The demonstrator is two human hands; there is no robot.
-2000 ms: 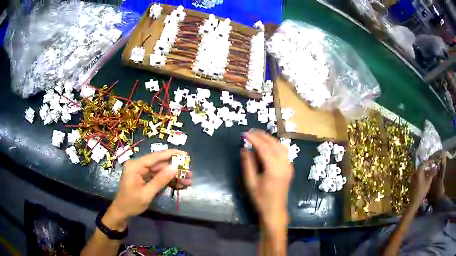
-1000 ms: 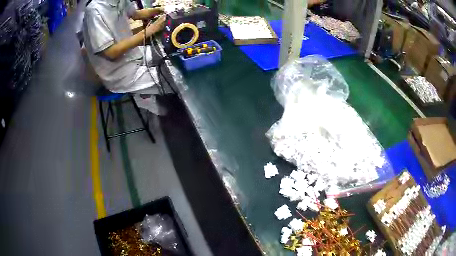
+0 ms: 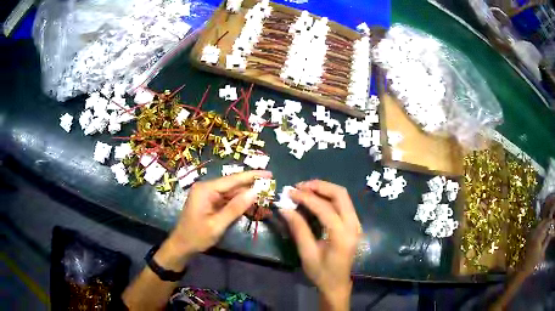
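My left hand [image 3: 210,212] holds a white housing [image 3: 263,187] with brass contacts in it between thumb and fingertips; a red lead hangs below it. My right hand [image 3: 322,228] pinches a white part [image 3: 287,198] just to the right of that housing. A small gap shows between the two parts. Behind my hands lies a tangled pile of brass contacts with red wires [image 3: 176,133]. Loose white parts [image 3: 304,136] lie around and to the right of the pile.
A cardboard tray of wired modules [image 3: 274,88] stands at the back. Clear bags of white parts lie at the back left [image 3: 115,48] and back right [image 3: 420,79]. Brass contacts fill trays [image 3: 496,212] at right, beside another person's arm. A black bin [image 3: 88,267] is below left.
The view turned away to the left bench and a seated co-worker, then came back. Compared with the oldest frame, my right hand is now beside my left, holding a white part.
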